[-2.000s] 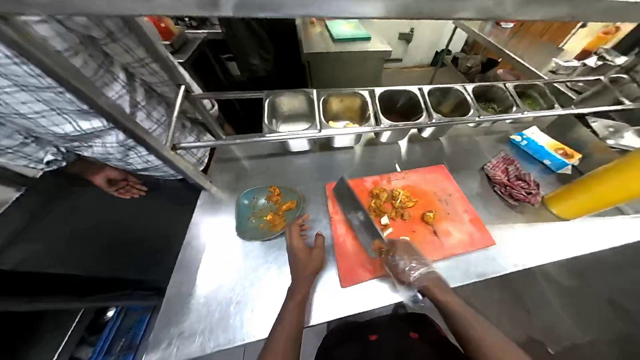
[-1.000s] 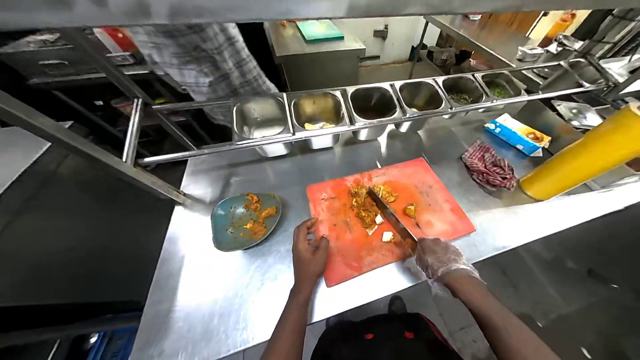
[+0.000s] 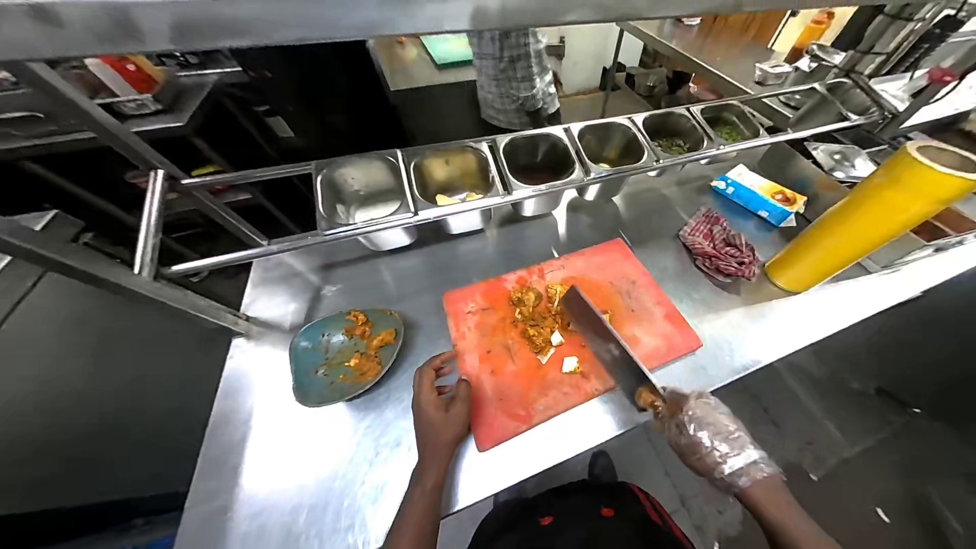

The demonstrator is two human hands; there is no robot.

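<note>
In a clear plastic glove, my right hand (image 3: 705,435) grips a broad kitchen knife (image 3: 610,343), its blade tilted over the right part of a red cutting board (image 3: 503,396). Chopped, orange-brown sauced food (image 3: 537,324) lies just left of the blade, with a few white pieces near it. My bare left hand (image 3: 442,404) rests at the board's left edge, fingers slightly bent and apart, holding nothing. Left of that hand, a blue-green dish (image 3: 313,374) holds more of the sauced food.
Behind the board, a rail holds several steel pans (image 3: 362,191). To the right lie a crumpled red checked cloth (image 3: 718,244), a blue and white packet (image 3: 759,194) and a large yellow cylinder (image 3: 869,217). A person (image 3: 515,80) stands beyond the counter.
The knife blade has swung from the middle of the food to its right side. The person across the counter has moved right. The left hand has stayed by the board's left edge.
</note>
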